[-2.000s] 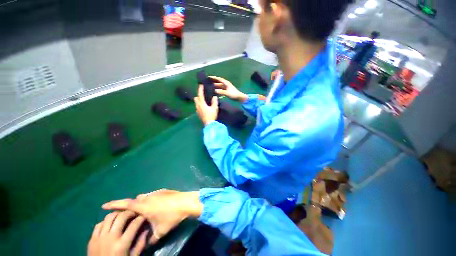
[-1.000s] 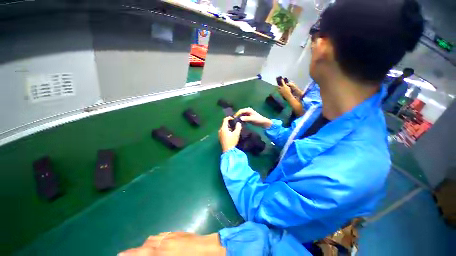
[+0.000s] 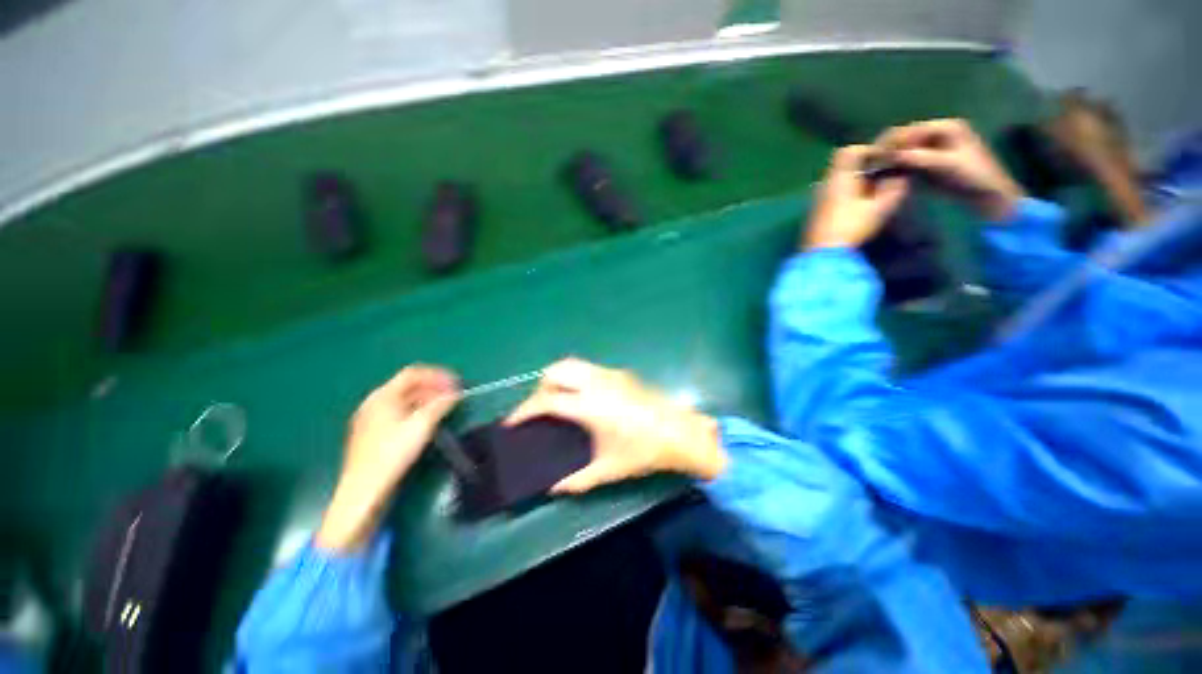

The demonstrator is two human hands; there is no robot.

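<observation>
A black card piece (image 3: 534,464), perhaps a small stack, is in front of me over the near table edge. My right hand (image 3: 626,424) grips its right end, thumb below and fingers above. My left hand (image 3: 389,441) is at its left end, fingers bent close together beside a narrow flap or edge. A thin pale line (image 3: 504,382) runs between the fingertips of both hands; blur hides whether it is a band or a mark on the table. What my left fingers pinch is unclear.
Several folded black inserts (image 3: 448,227) lie spaced along the darker green strip (image 3: 264,283). A thick black stack (image 3: 156,566) with a thin white line stands at left, a pale loop (image 3: 218,432) beyond it. At right, a person in a blue smock (image 3: 1002,395) handles a black piece.
The view has swung down and left. Both my hands now show, with the black piece between them; one second ago only part of my right hand showed. The neighbour still works at a piece.
</observation>
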